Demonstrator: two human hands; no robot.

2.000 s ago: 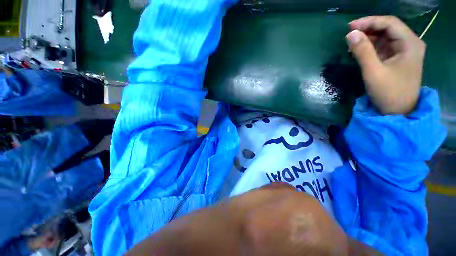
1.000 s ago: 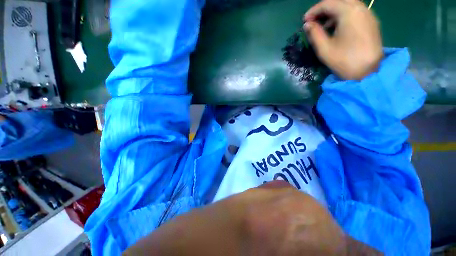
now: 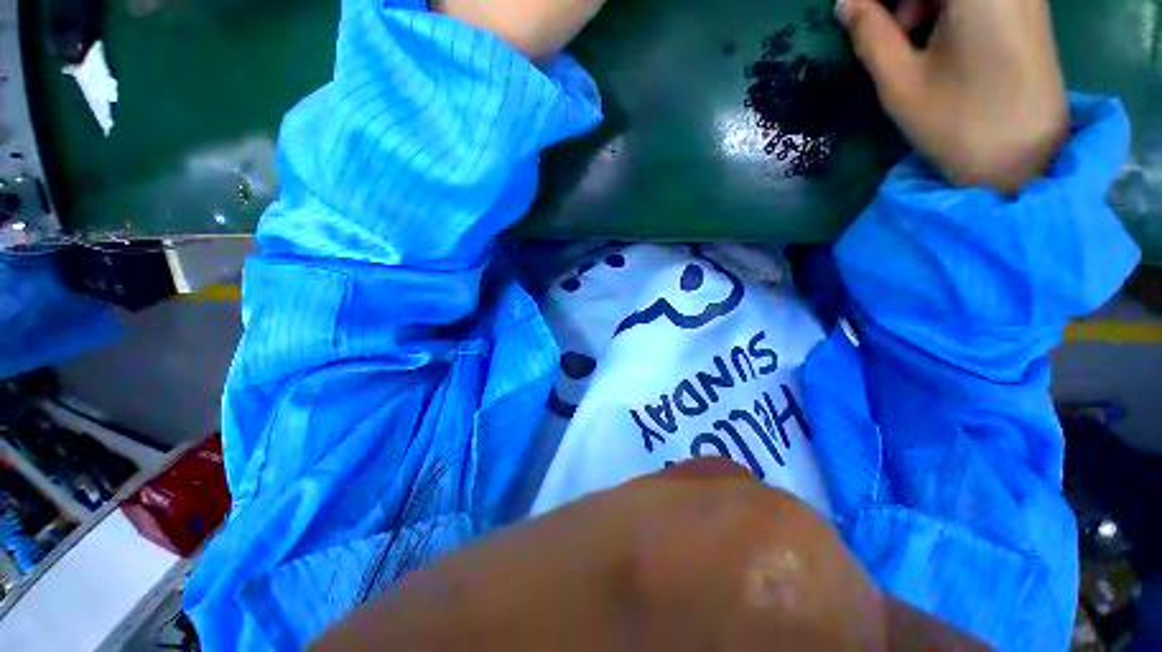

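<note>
A loose heap of tiny black parts (image 3: pixel 793 108) lies on the shiny green mat (image 3: pixel 663 166), just left of my right hand. My right hand (image 3: pixel 975 83) is over the mat at the top right, its fingers bent and cut off by the upper edge; whether the fingertips hold a part cannot be seen. My left hand (image 3: pixel 529 15) shows only its wrist and back part at the top edge; its fingers are out of the picture.
A torn white paper scrap (image 3: pixel 96 87) lies on the mat at the upper left, beside a dark object. A metal fixture edge (image 3: pixel 18 166) stands at the far left. Below the bench at left are a red object (image 3: pixel 182 494) and a white box surface (image 3: pixel 83 580).
My left wrist has come into view at the top edge, where only the sleeve showed before. My right hand has moved off the black heap, which shows more fully. The view has shifted.
</note>
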